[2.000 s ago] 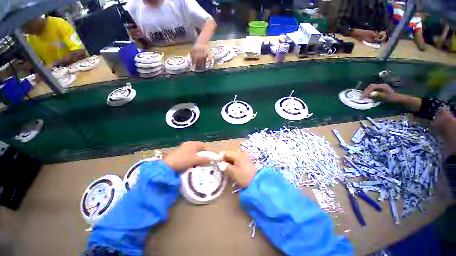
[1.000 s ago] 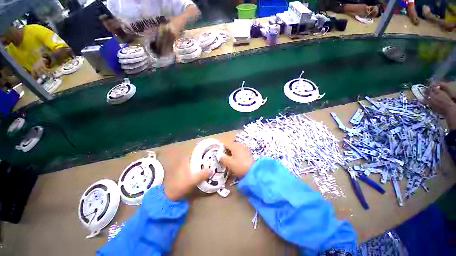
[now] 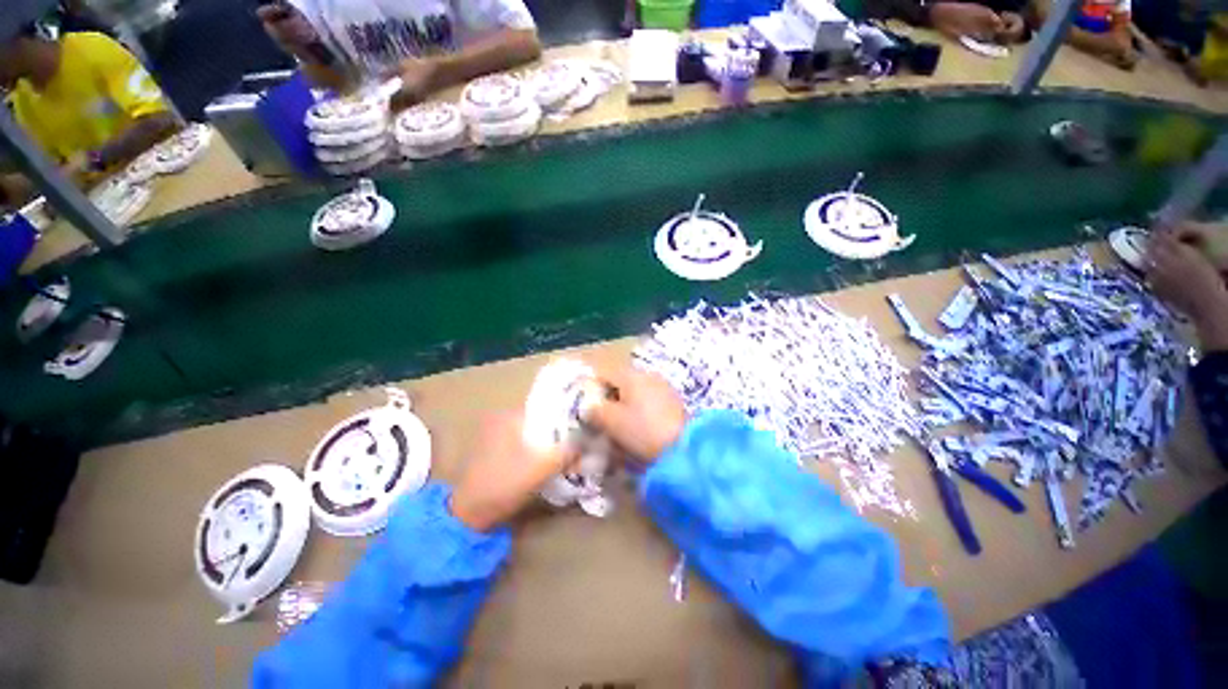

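Observation:
A round white housing (image 3: 572, 404) is held up between both hands above the tan bench, tilted and blurred. My left hand (image 3: 509, 468) grips its left and lower side. My right hand (image 3: 636, 415) is at its right side with the fingers bent against it; whether the fingertips pinch a small part is hidden. Two white housings with dark curved slots lie at the near left, one (image 3: 251, 541) beside the other (image 3: 368, 462). A loose heap of thin white pieces (image 3: 781, 384) lies just right of my right hand.
A green conveyor (image 3: 539, 256) carries spaced discs beyond the bench. Blue-handled pliers (image 3: 959, 505) lie before a heap of blue-grey strips (image 3: 1064, 377) at right. A neighbour's hand (image 3: 1185, 276) is at the right edge. People and stacked housings (image 3: 348, 132) are at the far bench.
The housing in my hands was upright a second ago and is now turned more edge-on. Earlier it was facing me, lower down. The belt discs have shifted in view.

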